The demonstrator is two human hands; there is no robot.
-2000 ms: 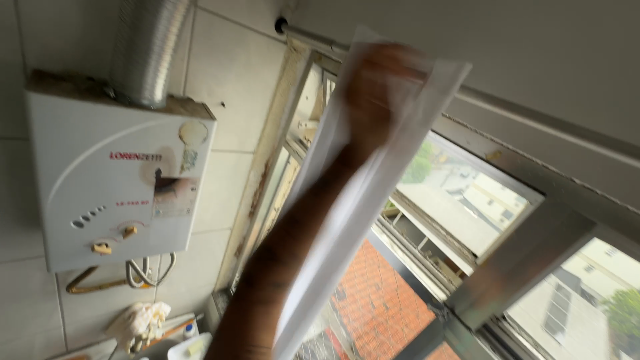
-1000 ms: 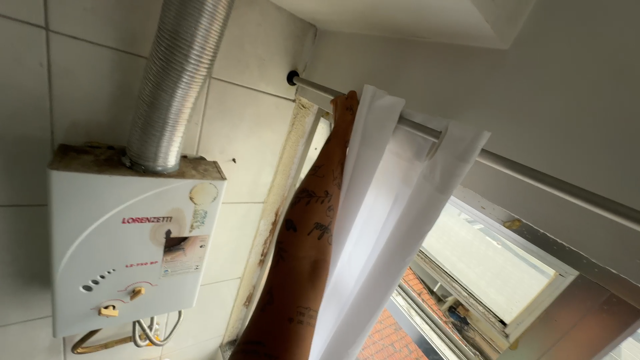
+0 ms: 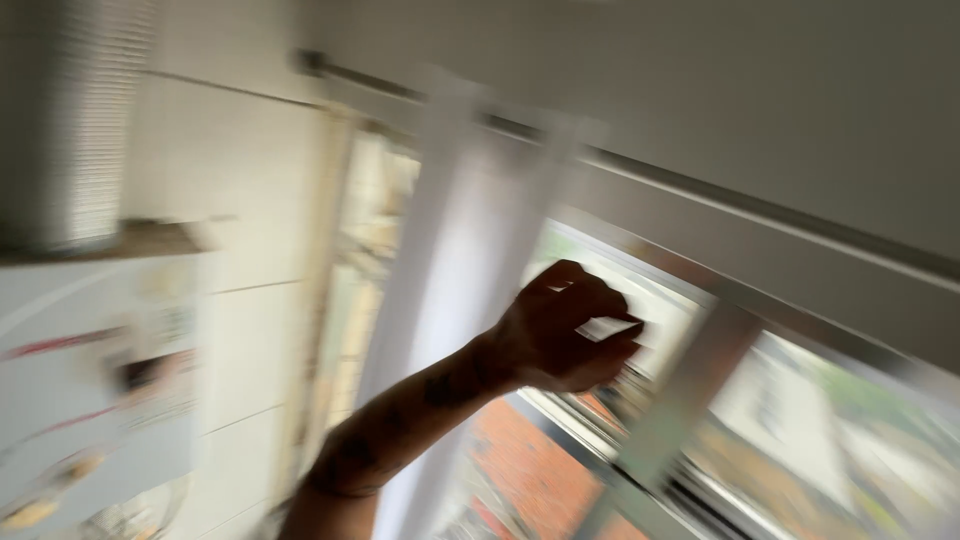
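My left hand [image 3: 581, 328] is raised in front of the window, its fingers loosely curled with gaps between them and no object visible in it. Left of the hand, a white curtain [image 3: 465, 262] hangs bunched from a metal curtain rod [image 3: 720, 191]. My forearm crosses in front of the curtain's lower part. The rod runs above the hand, apart from it, and its dark end [image 3: 310, 61] meets the wall at the upper left. My right hand is out of view. The frame is motion-blurred, so fine finger detail is unclear.
A white wall-mounted water heater [image 3: 97, 390] stands at the left, with a corrugated metal duct [image 3: 97, 127] above it. Beside it is a tiled wall [image 3: 247, 187]. Behind my hand is a metal window frame [image 3: 682, 382], with an orange tiled roof [image 3: 525, 465] outside.
My left hand was up at the rod by the curtain's left edge one second ago; it has let go and moved down and right. The view has shifted closer to the window.
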